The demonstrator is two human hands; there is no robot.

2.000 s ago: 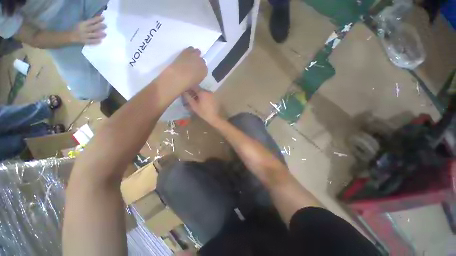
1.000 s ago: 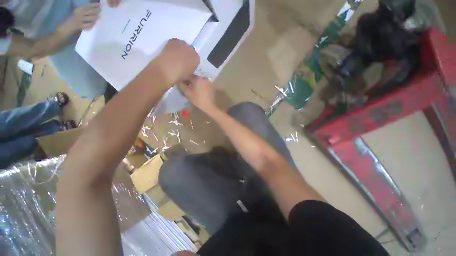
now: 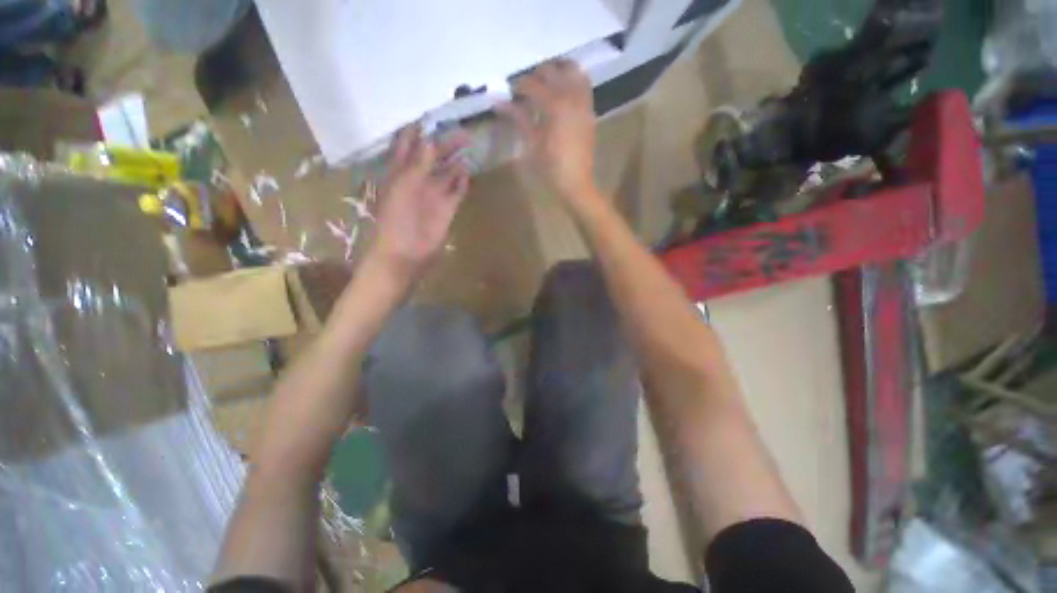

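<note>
The large white printed carton is at the top of the view, tilted, with dark bands along its right side. A narrow strip with dark gaps runs along its near edge. My left hand is at the near edge, fingers spread and blurred, with no object seen in it. My right hand is farther right on the same edge, its bent fingers over the pale strip. Blur hides whether these fingers grip it. A pale, blurred piece shows between my hands.
A film-wrapped stack stands at left. A small brown carton and yellow items are beside it. A red pallet jack is at right. White scraps litter the brown floor covering. Part of a person's legs shows top left.
My hands have moved apart along the carton's near edge, my left hand now left of my right. The view has shifted; the FURRION lettering and the other person's hands are out of view.
</note>
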